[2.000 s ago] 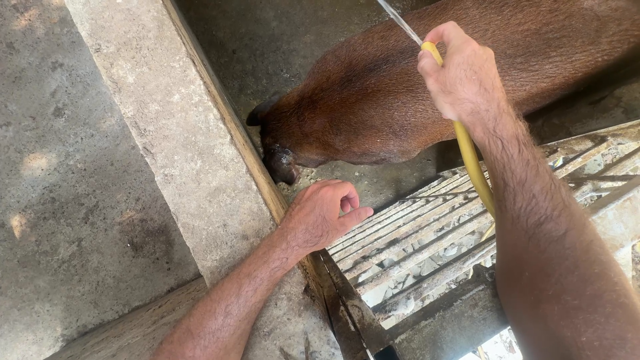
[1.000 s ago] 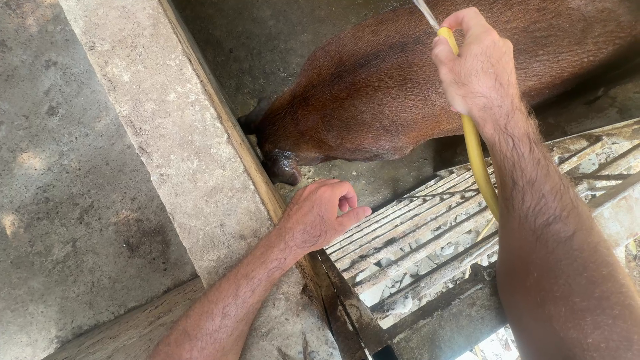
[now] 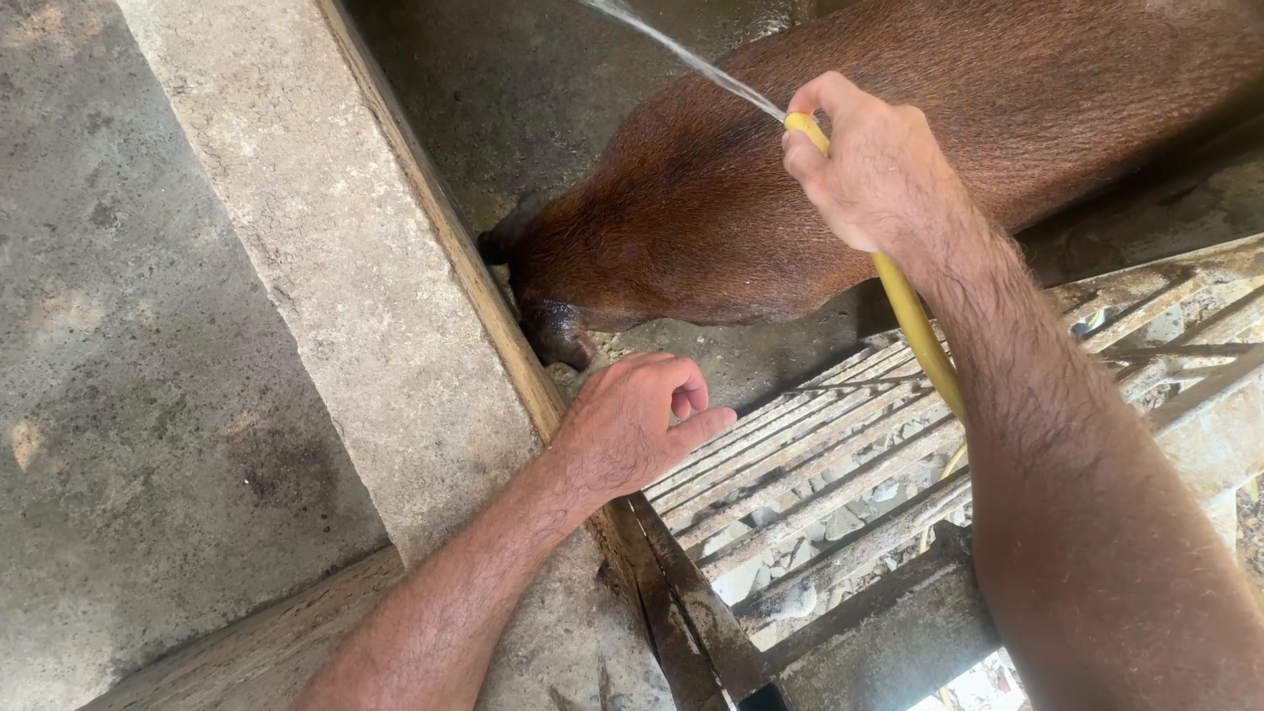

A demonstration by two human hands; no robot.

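Observation:
My right hand (image 3: 874, 163) grips a yellow hose (image 3: 913, 326) near its end, with water spraying from the mouth toward the upper left. Below it stands a reddish-brown pig (image 3: 731, 207), its head at the pen wall and its back running to the upper right. My left hand (image 3: 642, 415) holds nothing; its fingers are loosely curled and the thumb stands apart. It is over the inner edge of the concrete wall (image 3: 326, 227), close to the animal's wet ear (image 3: 558, 334). The hose's lower part passes behind my right forearm.
A metal barred gate (image 3: 820, 474) runs along the pen's near side, with rubble visible through the bars. Wet concrete floor (image 3: 494, 89) shows beyond the animal's head. Left of the wall is another concrete floor (image 3: 148, 326). A dark metal post (image 3: 691, 602) meets the wall at the bottom.
The right hand has turned the hose's mouth, and the water jet points farther left than a second ago. The left hand stays about where it was.

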